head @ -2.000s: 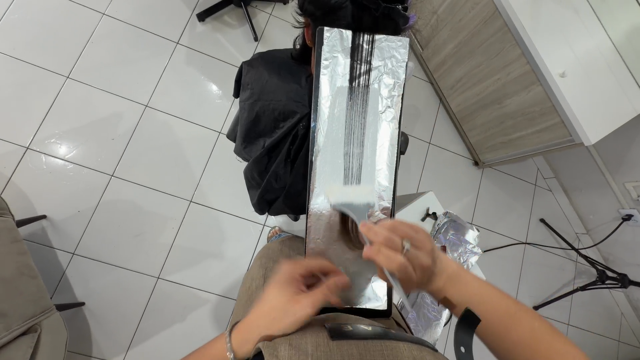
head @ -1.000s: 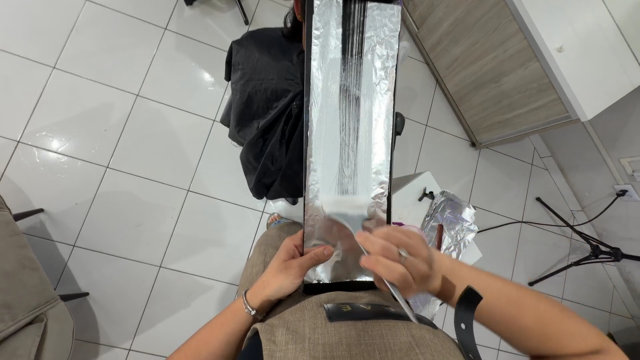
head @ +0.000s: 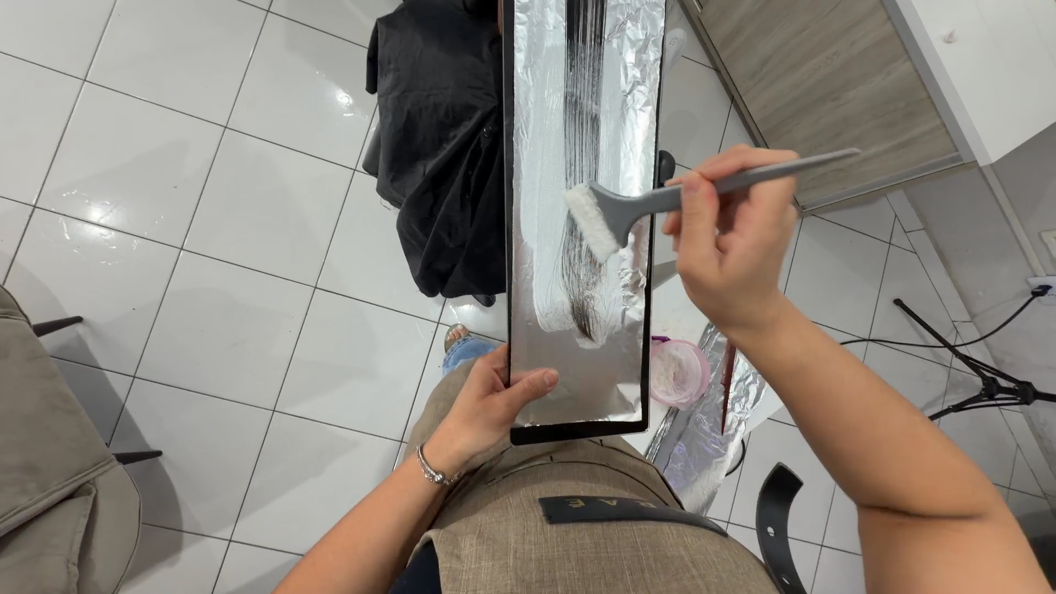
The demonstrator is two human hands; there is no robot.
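Note:
A long black board [head: 579,431] lies lengthwise in front of me, covered by a sheet of aluminum foil [head: 590,388]. Dark hair strands [head: 584,107] run down the foil, with white cream [head: 540,214] spread on and beside them. My left hand [head: 491,404] grips the board's lower left edge, thumb on the foil. My right hand [head: 734,231] holds a grey tint brush [head: 639,205] by its handle, its cream-coated white bristles touching the strands or just over them; which, I cannot tell.
A pink bowl of white cream [head: 678,373], foil sheets [head: 701,437] and a dark red comb-like tool [head: 728,384] are right of the board. A person in a black cape [head: 445,140] is beyond it. A taupe chair [head: 58,445], a wood-panelled cabinet [head: 833,82] and a black tripod stand [head: 982,384] flank me.
My right hand has moved from the board's lower end up and to the right, still holding the brush. My left hand, off the edge two seconds ago, now grips it. The pink bowl has come into sight.

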